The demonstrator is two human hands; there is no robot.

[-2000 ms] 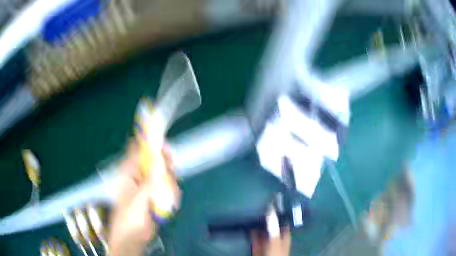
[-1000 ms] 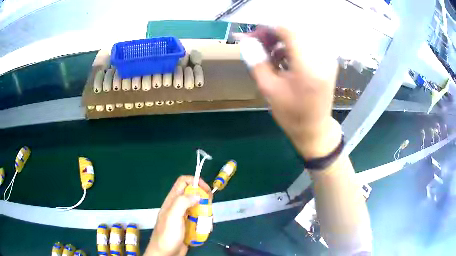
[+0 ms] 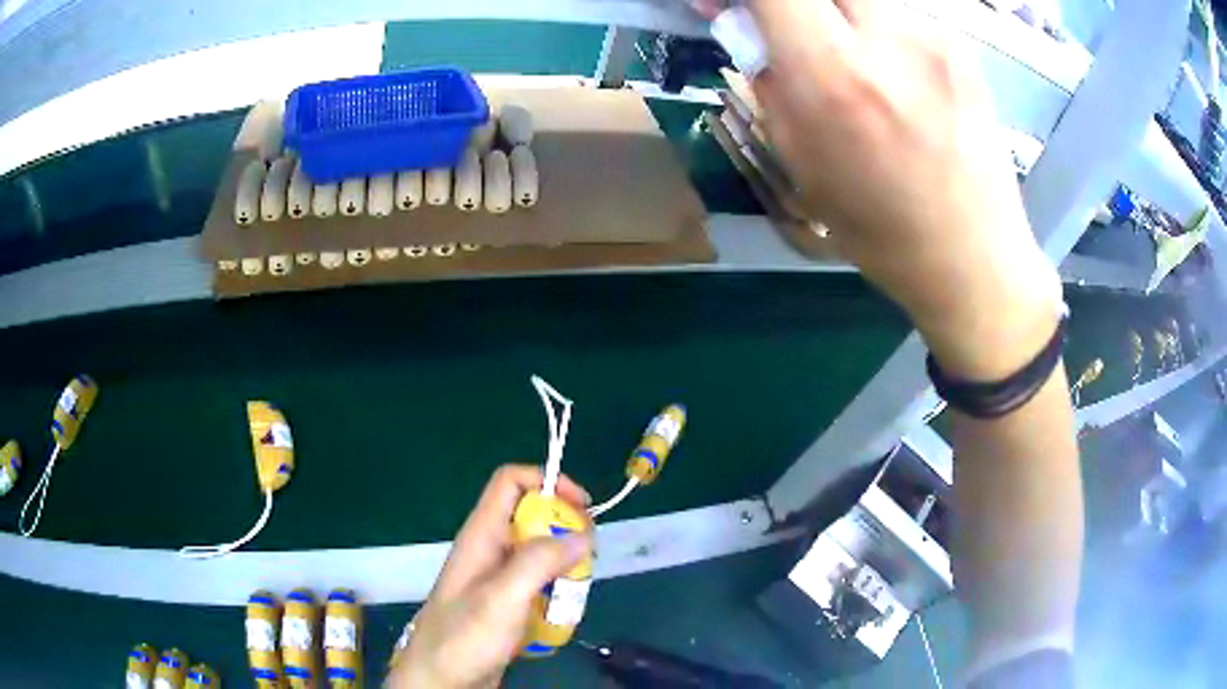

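My left hand holds a yellow unit with blue bands and a white label, at the lower middle. Its white cord loop stands up from the top end. My right hand is raised at the upper right, cut off at the top edge; white tape wraps one finger, and a dark band circles the wrist. Whether its fingers hold anything cannot be seen. A black tool, probably an electric screwdriver, lies at the bottom edge.
A blue basket and rows of beige pieces sit on brown cardboard. Other yellow units lie on the green surface and in groups at lower left. A curved grey rail crosses the bench. A white box with a mechanism stands at lower right.
Since one second ago, my right hand has moved up and right, uncovering more cardboard. The yellow unit stays in my left hand. The view has shifted, showing more of the white box.
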